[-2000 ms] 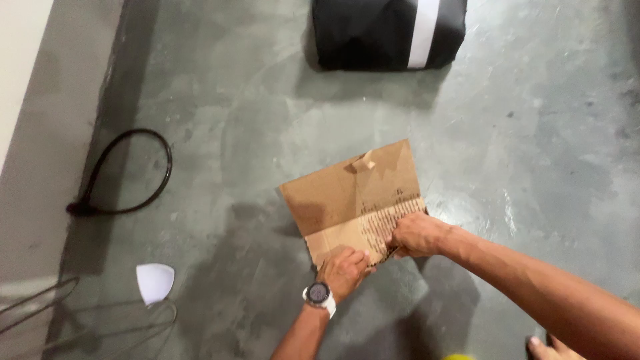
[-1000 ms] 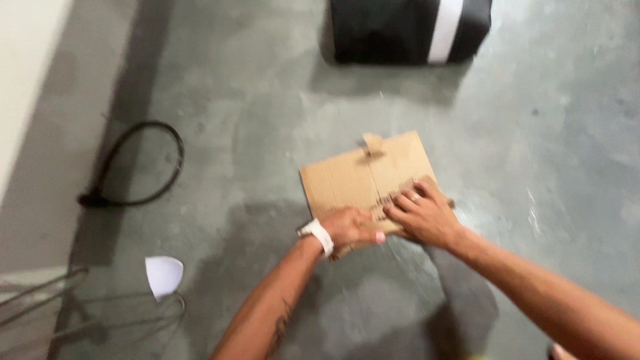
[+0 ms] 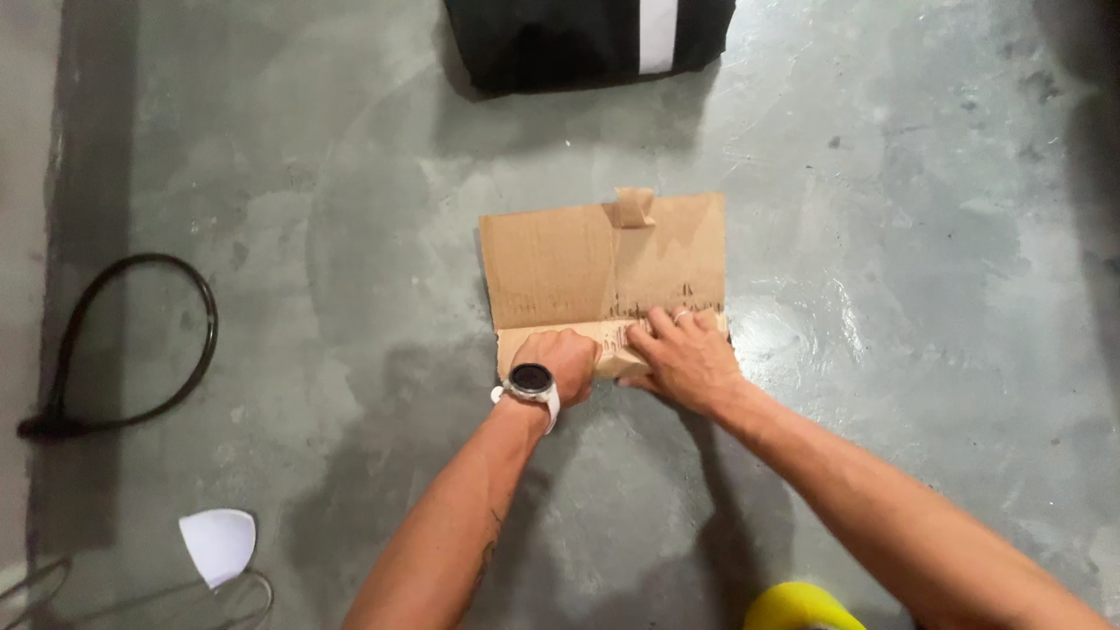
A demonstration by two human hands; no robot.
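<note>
A brown cardboard piece point(image 3: 551, 262) lies on the grey floor at the middle of the view, with a crease across it and a small raised flap at its far edge. Its near strip is folded and bears dark marks. My left hand point(image 3: 560, 363), with a white-strapped watch at the wrist, grips the left part of that folded strip. On the right part, my right hand point(image 3: 687, 354) has its fingers spread over the fold and its thumb at the near edge. The underside of the cardboard is hidden.
A black bag-like object point(image 3: 560, 44) with a white stripe stands beyond the cardboard. To the left lie a looped black cable point(image 3: 213, 324) and a white mask-like piece point(image 3: 219, 544) beside thin wire loops. A yellow rounded thing point(image 3: 801, 608) shows at the bottom edge.
Both hands have shifted along the near edge of the cardboard. Its near part is now folded over in a narrower strip than two seconds ago. The view has turned somewhat.
</note>
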